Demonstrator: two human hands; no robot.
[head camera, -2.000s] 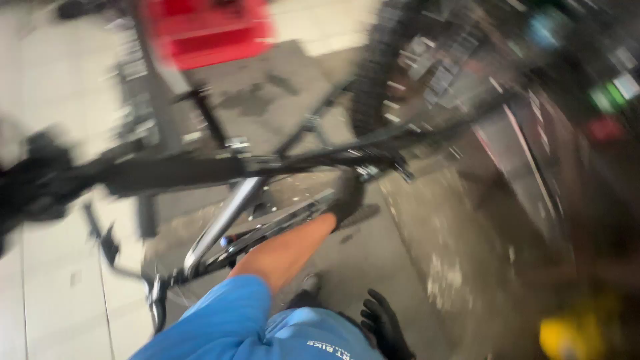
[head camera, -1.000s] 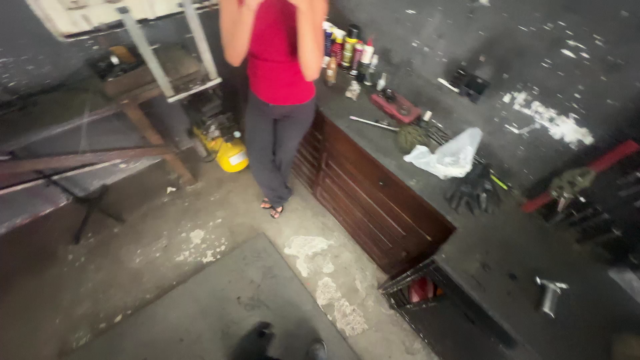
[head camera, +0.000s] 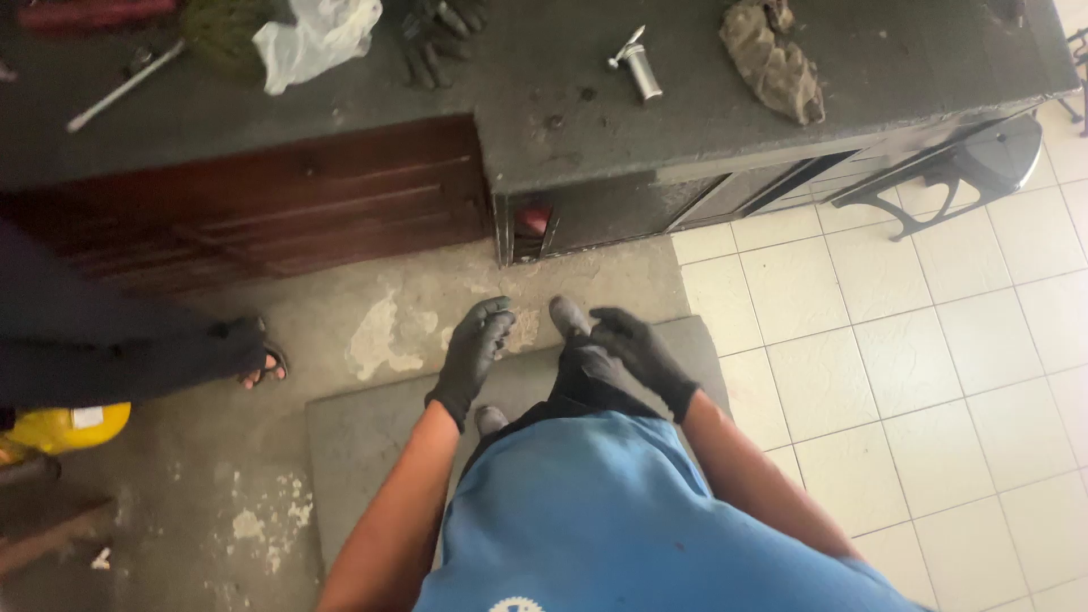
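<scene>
Both of my hands wear black gloves and hang in front of my body, apart from each other. My left hand (head camera: 476, 353) has its fingers curled, and I see nothing in it. My right hand (head camera: 639, 353) is beside my dark trousers with its fingers loosely extended and holds nothing that shows. Beyond them is a dark workbench (head camera: 561, 157), on which lie a small metal oil can (head camera: 642, 72), a crumpled brown cloth (head camera: 772, 64), a pair of black gloves (head camera: 438, 38), a translucent plastic bag (head camera: 319, 38) and a metal rod (head camera: 127, 85).
Dark red cabinet doors (head camera: 340, 200) are under the bench. At the left stands another person (head camera: 127, 331) in dark trousers and sandals, near a yellow object (head camera: 72, 429). A grey mat (head camera: 361, 450) lies underfoot, pale floor tiles (head camera: 875, 365) lie right, and a black stand (head camera: 969, 174) adjoins the bench.
The view has swung from a bicycle frame to the workbench. Two seconds ago one gloved hand was at the bicycle frame; now both hands are away from it, in front of my body.
</scene>
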